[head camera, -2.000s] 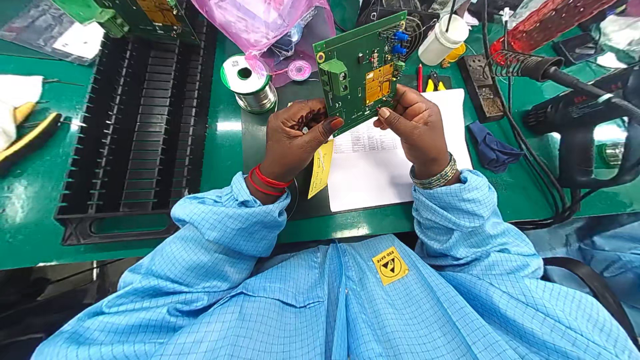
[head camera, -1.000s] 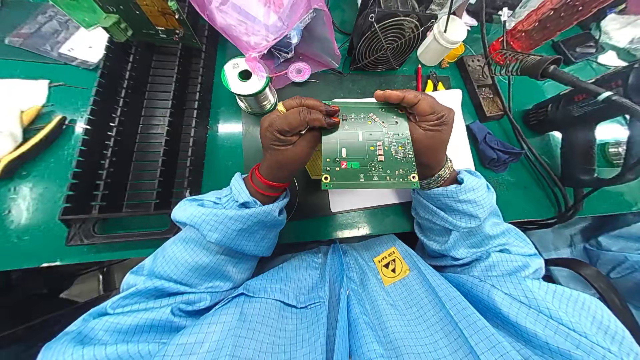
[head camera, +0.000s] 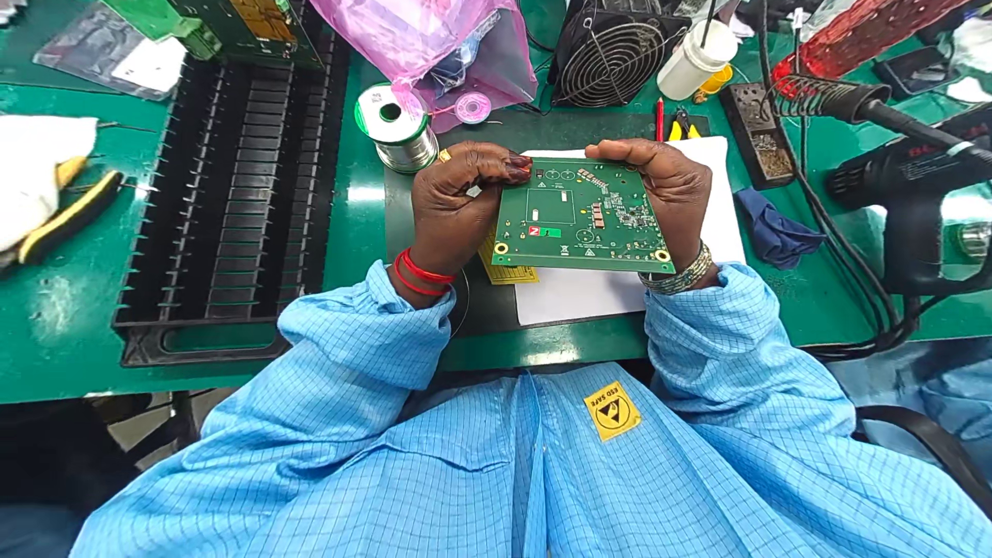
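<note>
A green circuit board (head camera: 581, 217) is held up in the middle, over white paper sheets (head camera: 573, 302) and a yellow slip (head camera: 513, 273). My left hand (head camera: 461, 201) grips its left edge, the thumb on the upper left corner. On the right edge is my right hand (head camera: 674, 194), its fingers behind the board and partly hidden. The visible face carries small surface-mount parts and a red and green sticker; the other face is out of sight. A solder wire spool (head camera: 399, 132) stands just beyond my left hand.
Left lies a black slotted board rack (head camera: 205, 325) with another board (head camera: 267, 31) at its far end. Cutters (head camera: 70, 217) lie at far left. Beyond are a pink bag (head camera: 480, 62) and a fan (head camera: 612, 62); right are a soldering iron in its holder (head camera: 829, 101), cables and a heat gun (head camera: 907, 186).
Two seconds ago the board stood tilted, showing its face with a green terminal block and blue parts. It has been turned over to the other face, and both hands have shifted their grip.
</note>
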